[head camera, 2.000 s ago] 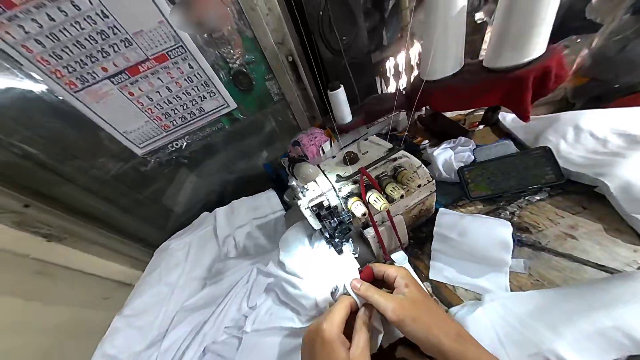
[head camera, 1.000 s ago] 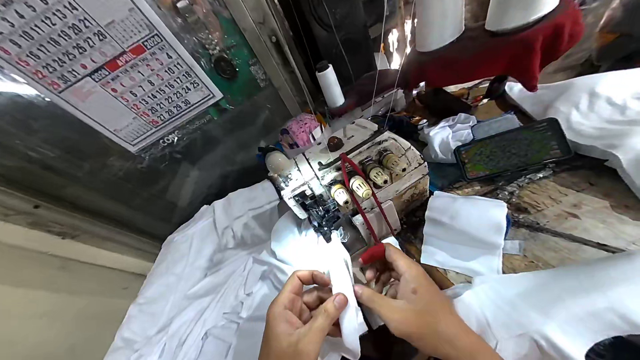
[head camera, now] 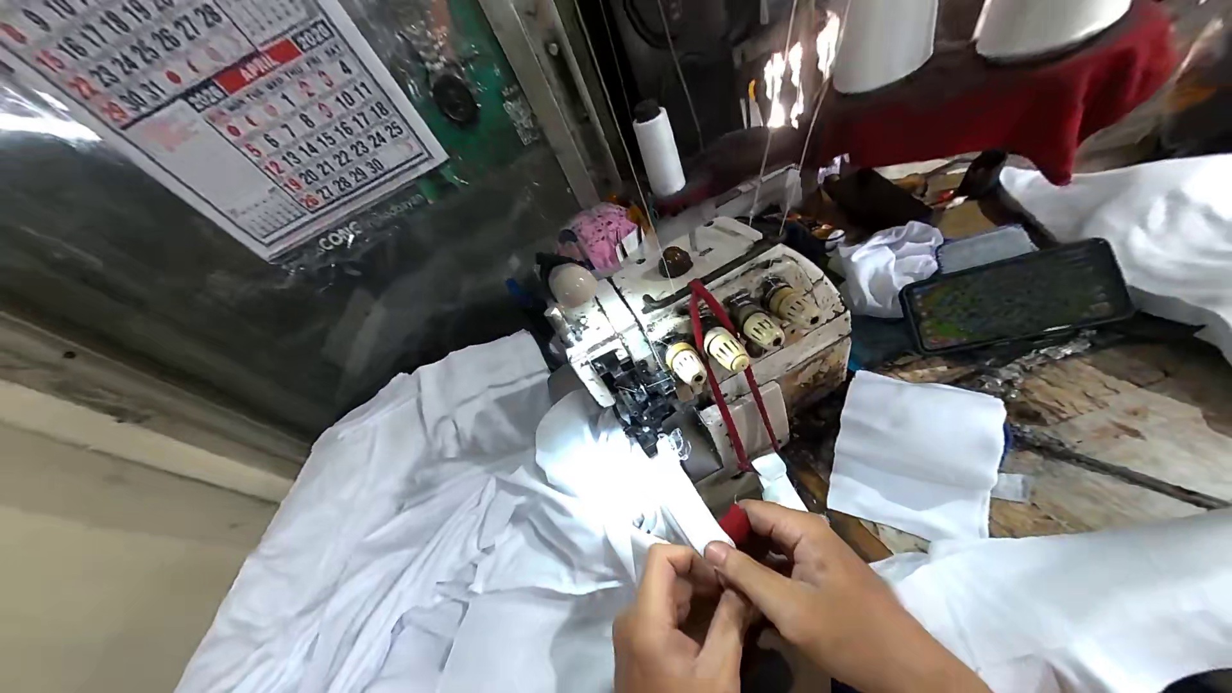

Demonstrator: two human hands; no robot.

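Note:
An overlock sewing machine [head camera: 712,327] with several tension dials stands at the centre. A folded white fabric strip [head camera: 685,500] runs from its needle and presser area down to my fingers. My left hand [head camera: 674,616] pinches the strip's lower end. Close beside it, my right hand [head camera: 818,587] grips the same end with thumb and fingers, next to a small red object [head camera: 736,525] partly hidden by the fingers. A red cord [head camera: 722,414] loops over the machine front, a white tag-like piece at its lower end. Bright light washes out the white cloth [head camera: 462,539] left of the needle.
On the worn wooden table [head camera: 1107,414] at right lie a square white cloth piece [head camera: 914,452], a dark smartphone [head camera: 1020,294] and more white fabric [head camera: 1078,597]. Large thread cones [head camera: 885,43] stand on red cloth behind. A calendar [head camera: 260,115] hangs on the left panel.
Compared with one second ago, both hands have drawn closer together at the end of the strip. The left hand's fingers are now more curled.

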